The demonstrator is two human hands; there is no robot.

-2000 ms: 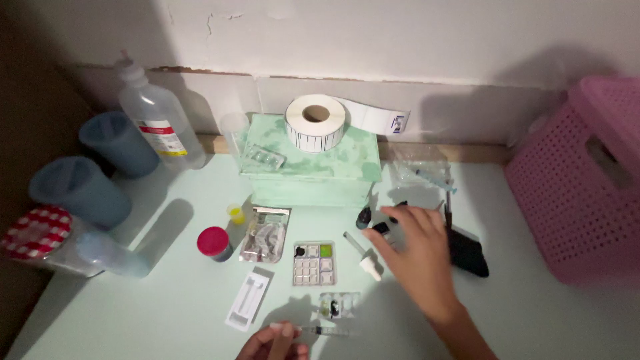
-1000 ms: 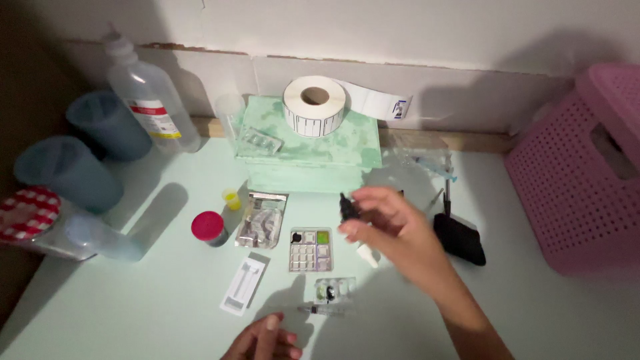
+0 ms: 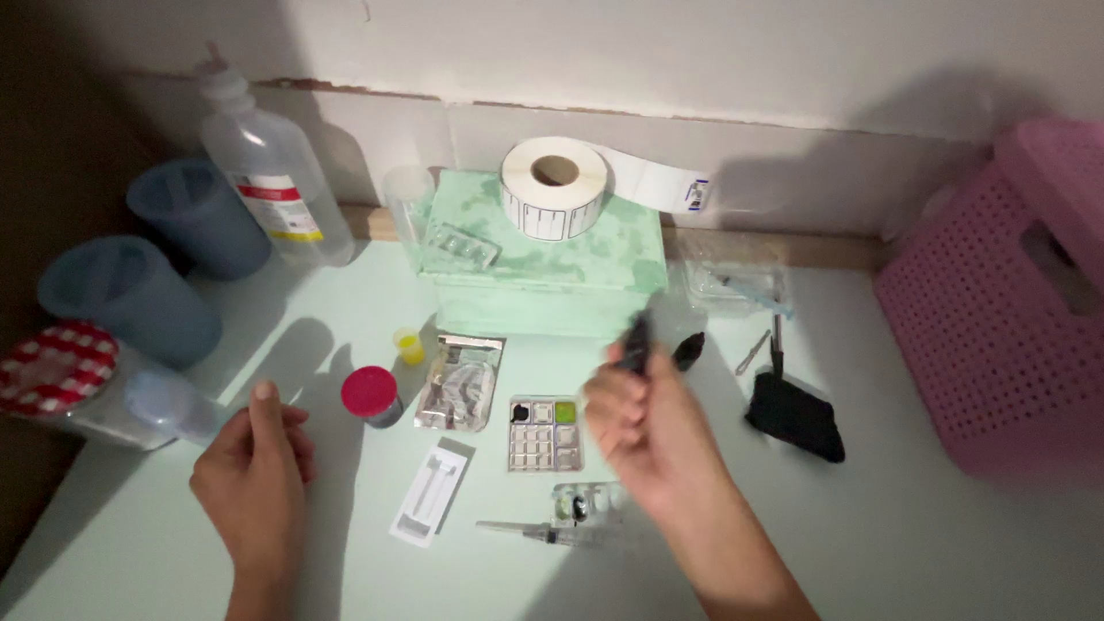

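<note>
My right hand [image 3: 642, 414] is closed around a small black bottle [image 3: 636, 345], blurred, above the right edge of a small compartment tray [image 3: 545, 435] that holds a black and a green patch. My left hand [image 3: 259, 466] hovers at the left, fingers loosely curled, with nothing visible in it. A syringe [image 3: 552, 535] lies near the front beside a clear blister strip [image 3: 586, 503] with dark contents. Between the hands are a white plastic tray [image 3: 431, 496], a silvery packet [image 3: 460, 384], a red-lidded jar [image 3: 371, 395] and a small yellow cup [image 3: 410, 347].
A green box [image 3: 543, 302] bears a label roll [image 3: 554, 190]. Left stand a clear bottle [image 3: 276, 181], blue tumblers [image 3: 129, 302] and a jar with a checked lid [image 3: 56, 366]. Right are a black pouch [image 3: 793, 418], a clear packet [image 3: 737, 285] and a pink basket [image 3: 1000, 345].
My right hand has picked up the black bottle, which stood before the green box two seconds ago. My left hand has moved left, away from the syringe.
</note>
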